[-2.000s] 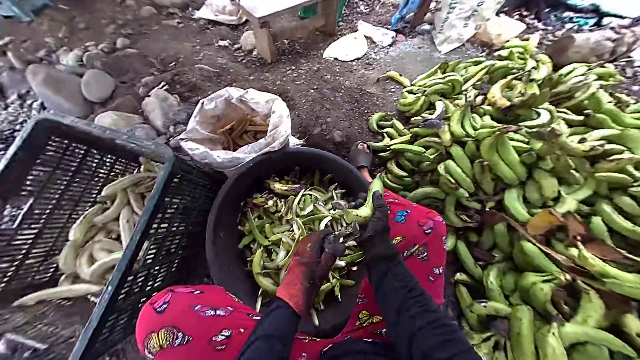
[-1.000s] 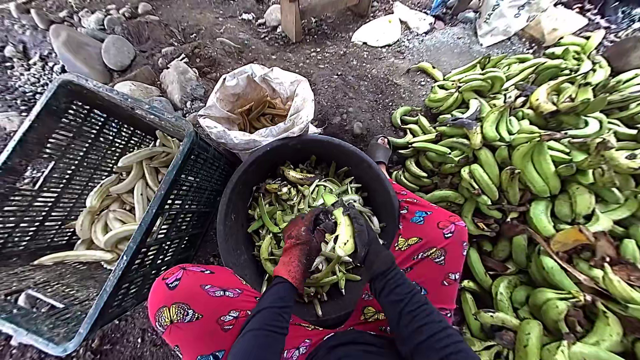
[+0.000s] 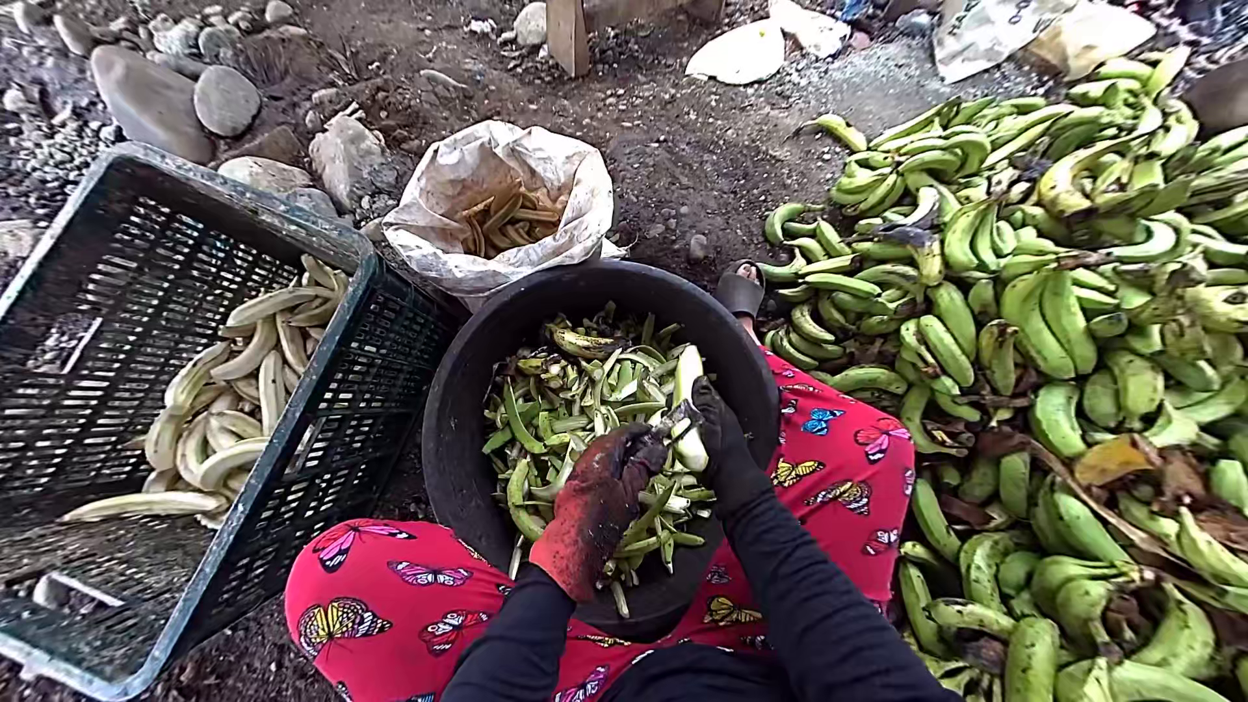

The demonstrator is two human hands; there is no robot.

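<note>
My right hand (image 3: 723,444), in a dark glove, holds a partly peeled green plantain (image 3: 688,375) upright over the black tub (image 3: 456,390). Against the plantain's near side is my left hand (image 3: 606,497), in a red glove with blackened fingers; it seems closed on a small tool, mostly hidden by the fingers. Green peels (image 3: 575,400) fill much of the tub below both hands. Pale peeled plantains (image 3: 234,400) lie in a dark green plastic crate (image 3: 356,317) on the left.
A white sack (image 3: 429,210) with brownish strips stands behind the tub. Green plantains (image 3: 1043,322) are heaped on the ground at the right. Stones (image 3: 151,102) lie at the upper left, and a wooden leg (image 3: 567,39) stands at the top.
The plantain in my right hand shows much more pale flesh than two seconds ago, when it was mostly green. Both hands have stayed over the tub.
</note>
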